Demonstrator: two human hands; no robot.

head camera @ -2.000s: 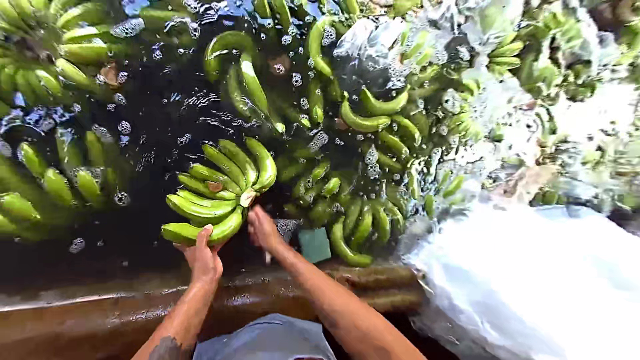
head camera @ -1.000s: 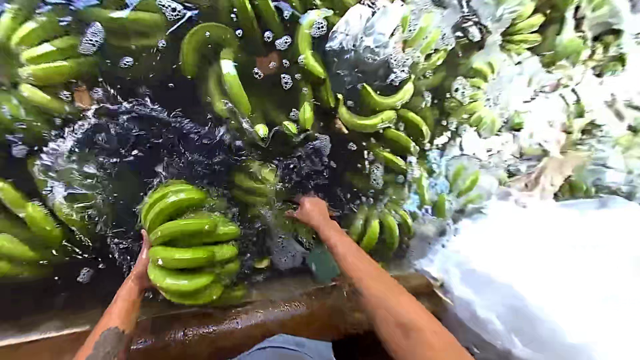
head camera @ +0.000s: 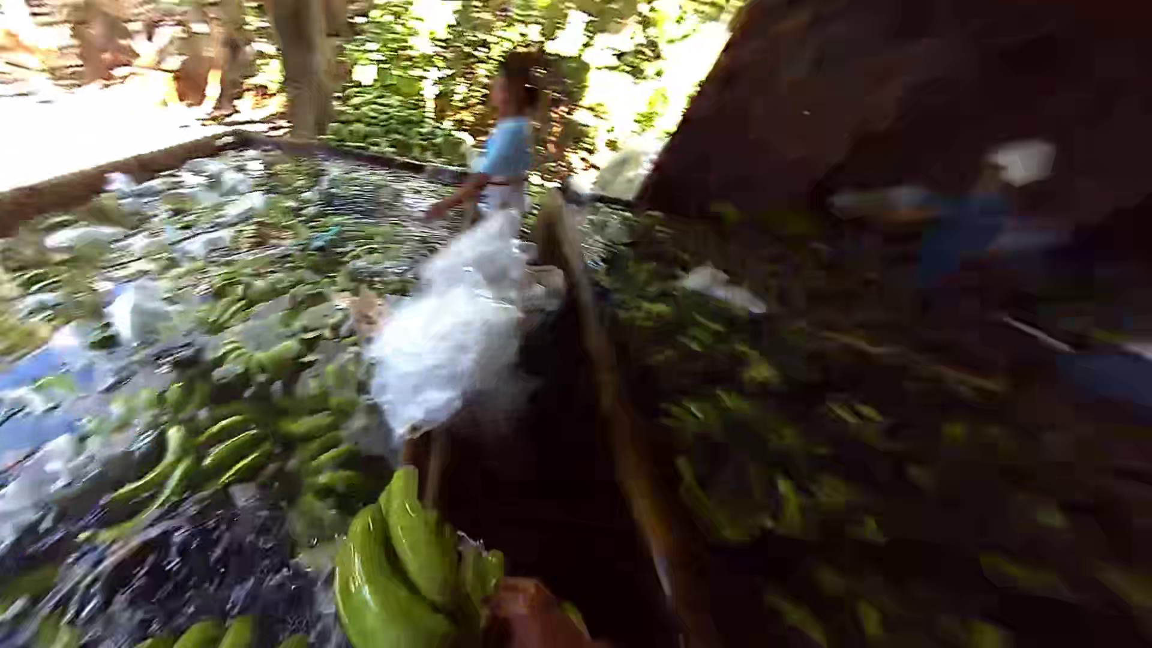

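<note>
At the bottom centre of the head view, a hand of green bananas (head camera: 405, 567) is raised by the tank's near edge. My right hand (head camera: 540, 614), blurred and partly cut off by the frame, grips it from the right side. My left hand is out of the picture. More green bananas (head camera: 236, 450) float in the water to the left, and the tips of others show at the bottom left edge.
White plastic (head camera: 450, 333) lies bunched on the tank edge ahead. A dark gap and a long rim (head camera: 621, 432) separate a second tank of bananas (head camera: 756, 369). A person in blue (head camera: 508, 153) stands beyond; another blurred person (head camera: 963, 234) is at right.
The view has swung far to the right and up. My right hand, empty in the water before, now holds bananas. My left hand, earlier on a banana cluster, has gone out of view.
</note>
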